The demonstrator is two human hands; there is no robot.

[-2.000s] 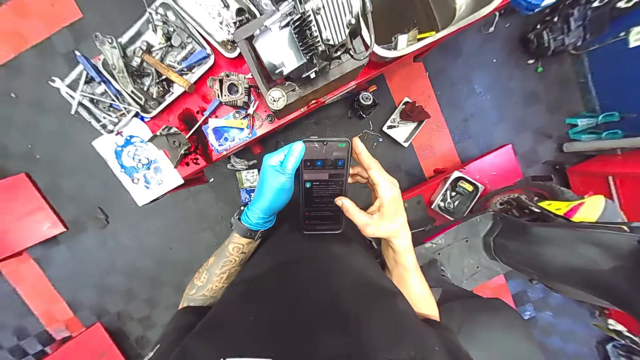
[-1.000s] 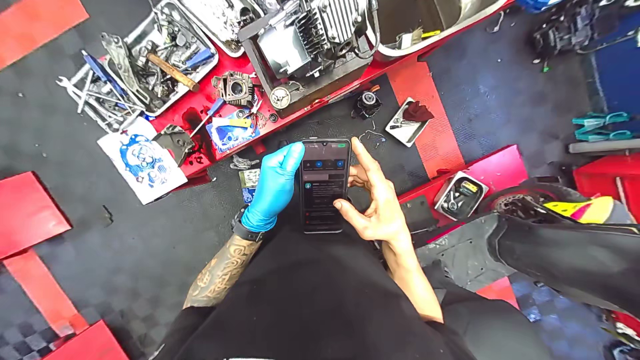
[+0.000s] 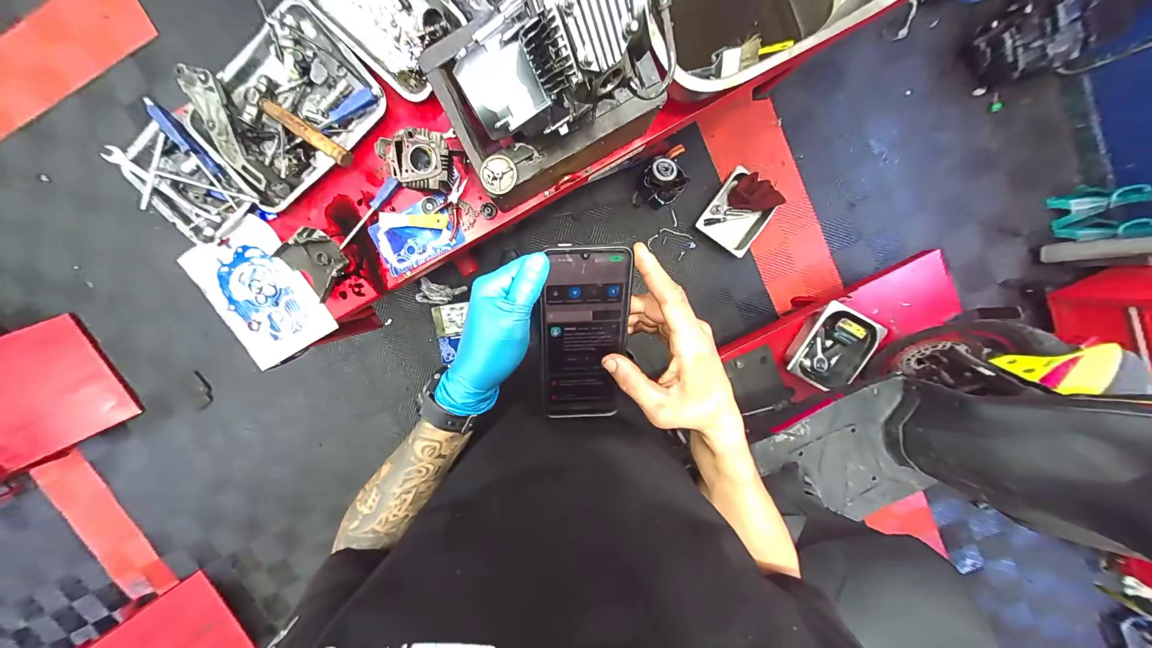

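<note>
A smartphone point(image 3: 585, 333) stands upright in the middle of the head view, its dark screen lit with rows of text and icons. My left hand point(image 3: 493, 333), in a blue glove, grips the phone's left edge, thumb near the top corner. My bare right hand point(image 3: 675, 360) is at the phone's right edge, its thumb tip by the lower right of the screen and its forefinger raised beside the top corner. Some right fingers pass close behind the edge; whether they touch the phone cannot be told. A dark band circles my left wrist.
Ahead is a red bench point(image 3: 396, 270) with an engine point(image 3: 558, 72), a cylinder point(image 3: 419, 158), a hammer point(image 3: 306, 132) and a metal tray point(image 3: 373, 99) of parts. Wrenches point(image 3: 153, 171) lie at its left end. A small white tray point(image 3: 738, 220) sits on the floor; a scooter wheel point(image 3: 945, 355) is at right.
</note>
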